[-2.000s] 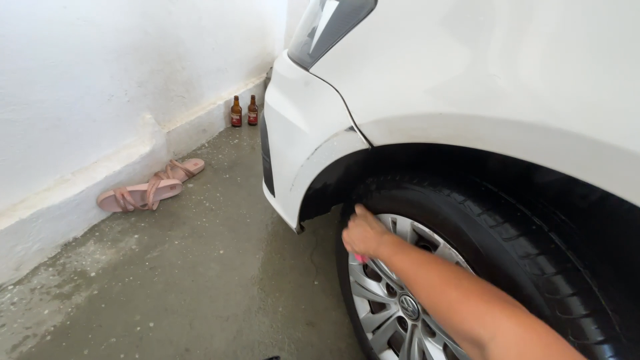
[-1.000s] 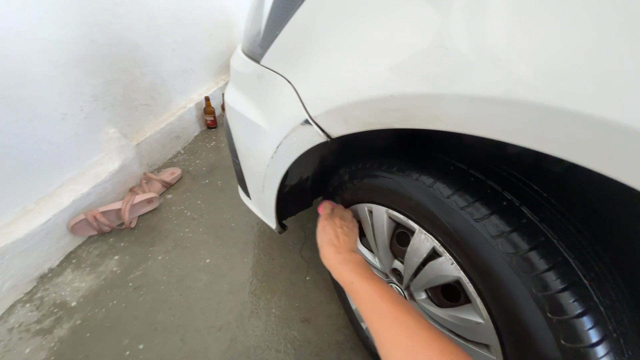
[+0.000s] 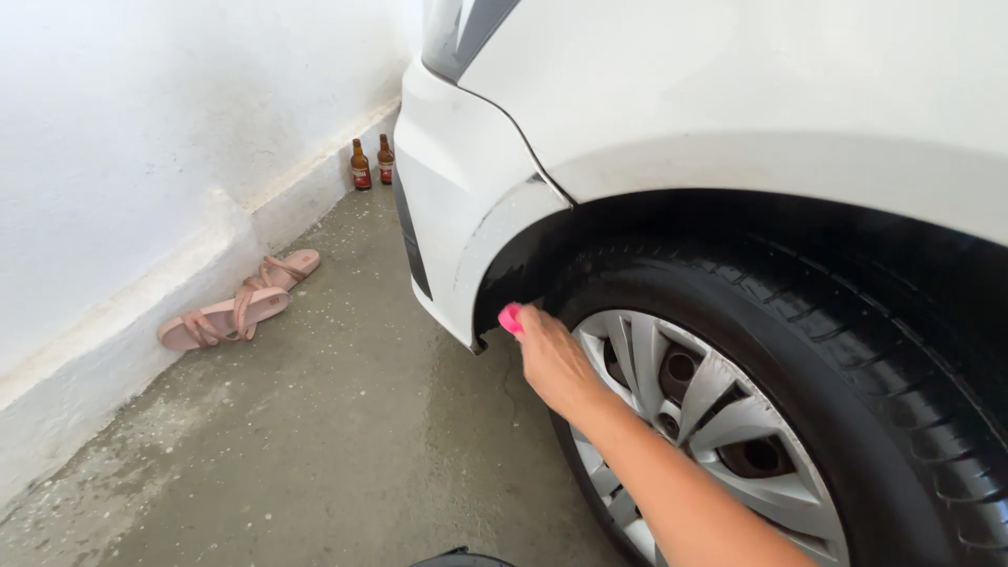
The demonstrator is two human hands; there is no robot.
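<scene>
My right hand (image 3: 555, 362) is closed around a small pink object (image 3: 511, 317), which shows at the thumb side; its full shape is hidden by the fingers. The hand is at the left edge of a black car tire (image 3: 787, 346), beside the silver wheel cover (image 3: 642, 362). Whether it touches the rubber cannot be told. Above it curves the wheel arch of a white car, with the front bumper (image 3: 465, 213) just to the left. My left hand is not in view.
Pink strappy sandals (image 3: 268, 303) lie by the white wall's ledge (image 3: 118, 339). Two brown glass bottles (image 3: 360, 165) stand in the corner behind the bumper. The concrete floor (image 3: 315, 441) looks wet in patches. A dark rounded object (image 3: 462, 559) shows at the bottom edge.
My right hand stays by the left side of the tire, closed, its pose slightly changed. The wheel has turned little or not at all as far as can be seen; the view has shifted.
</scene>
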